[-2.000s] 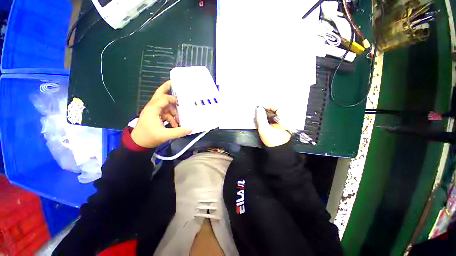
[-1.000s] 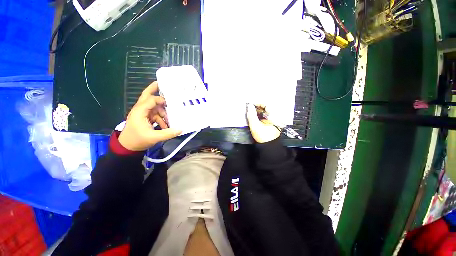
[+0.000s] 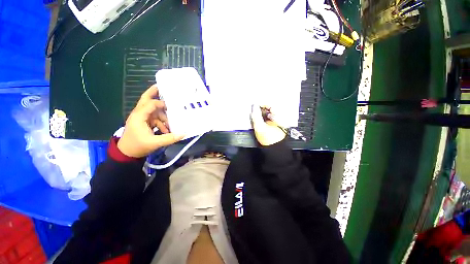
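Observation:
My left hand (image 3: 146, 122) grips the left side of a white rounded power unit (image 3: 183, 98), with a row of small dark ports on its upper face. The unit overlaps the left edge of a large white record sheet (image 3: 252, 56). Its white cord (image 3: 178, 156) hangs from the near end over the bench's front edge. My right hand (image 3: 267, 128) rests at the sheet's near edge, fingers curled around a small, partly hidden thing with dark and silvery parts. I cannot tell what it is.
A white socket strip (image 3: 105, 13) and a thin pale wire (image 3: 82, 69) lie at the bench's back left. White leads and a yellow-handled tool (image 3: 341, 39) lie at the back right. A blue bin (image 3: 20, 175) with clear plastic bags (image 3: 56, 154) stands at left; green conveyor (image 3: 391, 170) at right.
The whole view has shifted, so the bench and both hands appear further left. Both hands keep their places relative to the unit and the sheet. Something red has come into view at the lower right.

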